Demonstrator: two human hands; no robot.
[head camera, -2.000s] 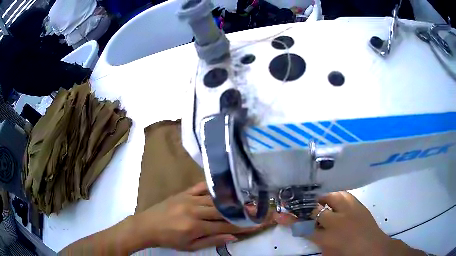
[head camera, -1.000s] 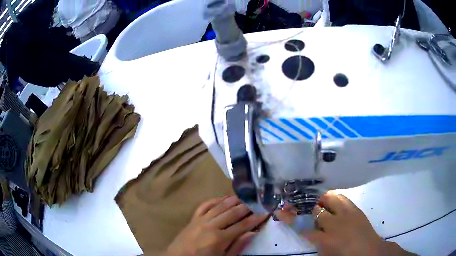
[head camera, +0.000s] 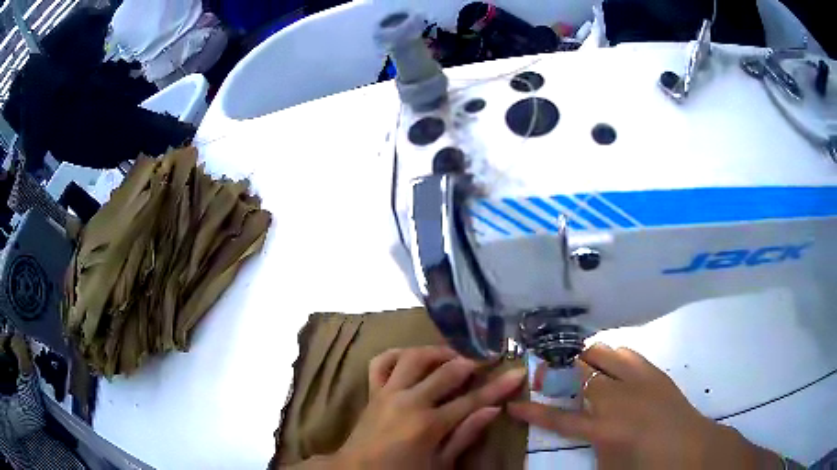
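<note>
A brown cloth piece (head camera: 330, 395) lies flat on the table left of and under the needle area, its frayed edge to the left. My left hand (head camera: 418, 399) rests on it with fingers spread, pressing it beside the foot. My right hand (head camera: 633, 404), with a ring, is right of the needle area, fingertips at the cloth's right edge and the pale block (head camera: 556, 384). The white sewing machine head (head camera: 624, 275) stands above. Its chrome guard (head camera: 445, 266) and tension discs (head camera: 558, 341) partly hide the needle and presser foot.
A fanned brown bundle (head camera: 165, 262) lies on the table's left. A grey unit with a round grille (head camera: 32, 280) stands at the left edge. A white trough (head camera: 303, 64) and dark cloth (head camera: 87, 110) are behind.
The cloth has turned, and its frayed edge now faces left. My left hand has moved with it. My right hand stays near the discs, its fingers now reaching the cloth's edge.
</note>
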